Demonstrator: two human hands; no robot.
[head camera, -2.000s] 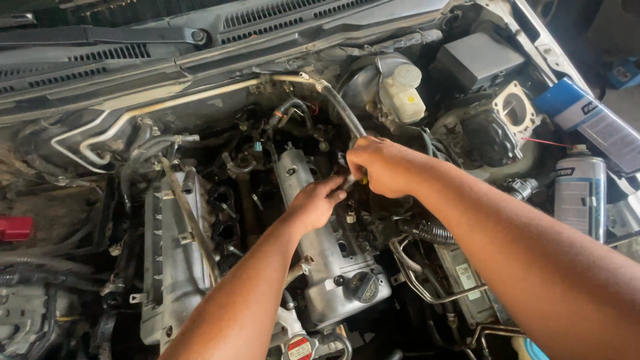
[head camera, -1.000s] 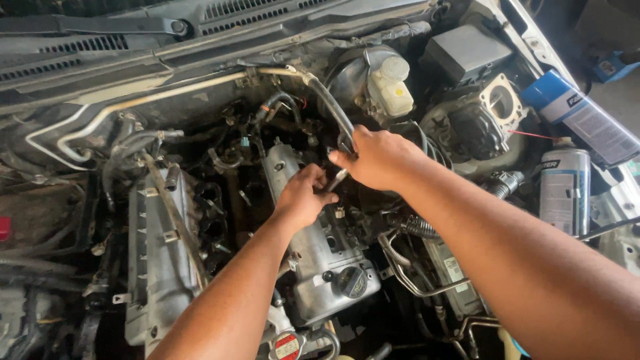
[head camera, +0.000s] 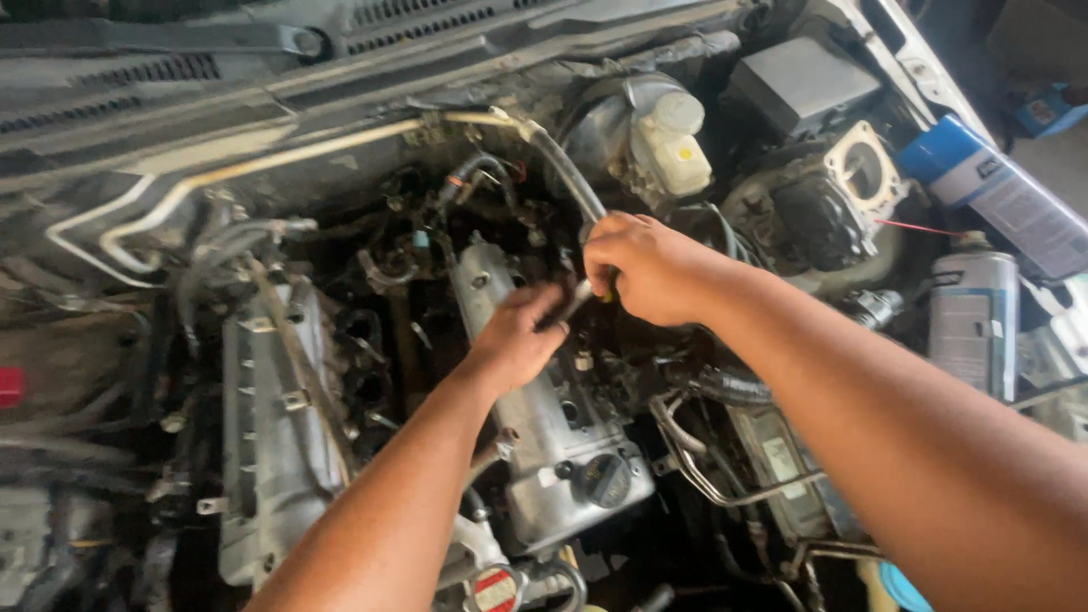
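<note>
Over the right-hand valve cover (head camera: 544, 442), my left hand (head camera: 523, 336) has its blurred fingers around a thin metallic piece (head camera: 580, 296); exactly what that piece is cannot be made out. My right hand (head camera: 642, 263) grips the lower end of a dark hose (head camera: 569, 174), which comes down from a pale metal pipe (head camera: 340, 140) along the firewall. Something yellow shows beneath the right fingers. The two hands are close together, with the metallic piece between them. A black oil filler cap (head camera: 606, 480) sits on the valve cover below.
A brake fluid reservoir (head camera: 671, 153) stands behind my right hand. Farther right are a throttle body (head camera: 863, 170), a black box (head camera: 803, 85) and two spray cans (head camera: 973, 314), one with a red straw. Another valve cover (head camera: 280, 442) lies left, a radiator cap (head camera: 495, 589) at the bottom.
Both hands remain at the hose end above the valve cover. The left fingers have shifted slightly and are blurred now.
</note>
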